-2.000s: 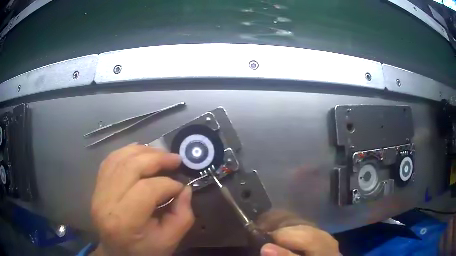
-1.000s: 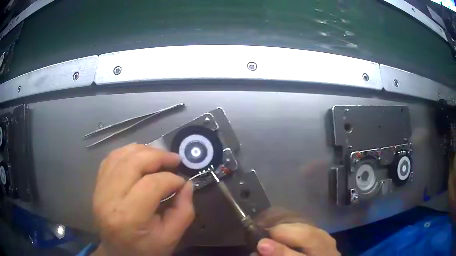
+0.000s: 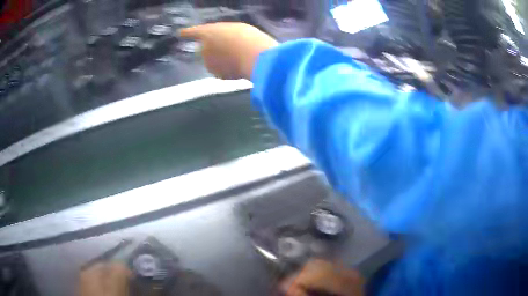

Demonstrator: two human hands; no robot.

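Note:
The view is badly blurred. A round black-rimmed unit (image 3: 147, 266) with a pale disc sits in its metal fixture (image 3: 168, 252) at the bottom left. My left hand (image 3: 105, 281) is just left of it, cut off by the bottom edge; whether it holds the wire cannot be told. Thin tweezers (image 3: 116, 251) lie above my left hand. I cannot make out my right hand or the soldering iron.
Another person's blue sleeve (image 3: 359, 133) fills the right, their hand (image 3: 228, 46) reaching over the far rail. Another hand (image 3: 324, 278), seemingly theirs, is below a second fixture (image 3: 272, 208) with a black-rimmed unit (image 3: 327, 222). A green conveyor (image 3: 145, 150) runs behind.
The view has swung up and right, so my work sits lower left and smaller. The other person's blue arm has come in. My right hand and the iron no longer show.

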